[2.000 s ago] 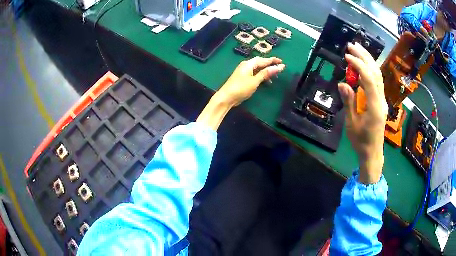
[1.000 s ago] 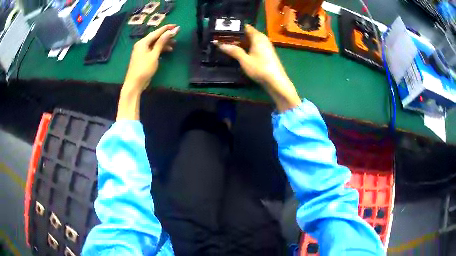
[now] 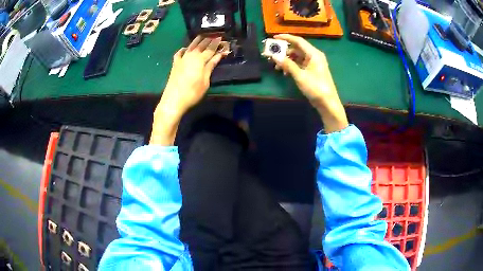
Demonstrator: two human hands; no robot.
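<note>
My right hand (image 3: 310, 66) holds a silver square module (image 3: 276, 48) with a dark round centre between thumb and fingers, above the green bench, right of the black press fixture (image 3: 238, 69). My left hand (image 3: 191, 71) reaches over the front left of this fixture. Its fingertips are on a small tan square module (image 3: 224, 48) low at the nest; the fingers hide part of the module and most of the nest. A white square part (image 3: 213, 20) of the fixture shows above the left fingers. The red handle is out of view.
Loose tan and black squares (image 3: 150, 26) and a black slab (image 3: 101, 52) lie left. An orange fixture (image 3: 304, 26), a black-and-orange fixture (image 3: 370, 24), a blue cable (image 3: 407, 63) and blue-and-white box (image 3: 450, 66) are right. Black (image 3: 79, 169) and red (image 3: 397, 174) trays flank my legs.
My right hand has left the red handle, passed the nest and moved right with the silver module. My left hand has moved from beside the loose pieces right to the nest. The view has turned downward.
</note>
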